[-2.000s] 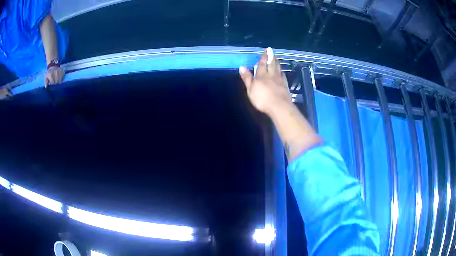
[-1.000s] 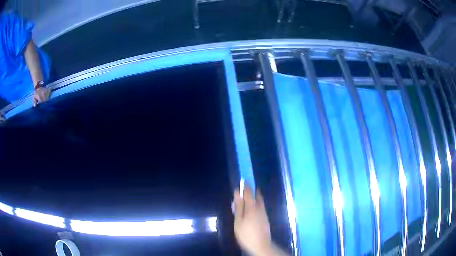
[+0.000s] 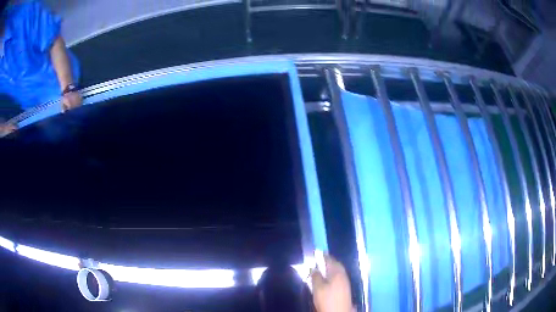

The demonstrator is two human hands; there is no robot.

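Note:
The large glossy black panel [image 3: 158, 158] lies flat, with a light-blue edge strip [image 3: 310, 164] along its far and right borders. My right hand [image 3: 334, 287] is at the bottom, on the near part of the right strip, cut off by the lower picture edge. Its fingertips hold a small white tab [image 3: 320, 261] against the strip. My left hand is not in view. A white tape roll [image 3: 94, 284] rests on the panel at the lower left.
Metal rollers [image 3: 454, 201] fill the right side, with a wide blue sheet [image 3: 378, 183] seen between them. A side rail [image 3: 378, 60] runs along the far side. A person in blue [image 3: 27, 55] stands at the far left, a hand [image 3: 72, 99] on the panel's far edge.
My right hand has come from the panel's far right corner down along the right strip towards me. The view has shifted, and more rollers show than at first.

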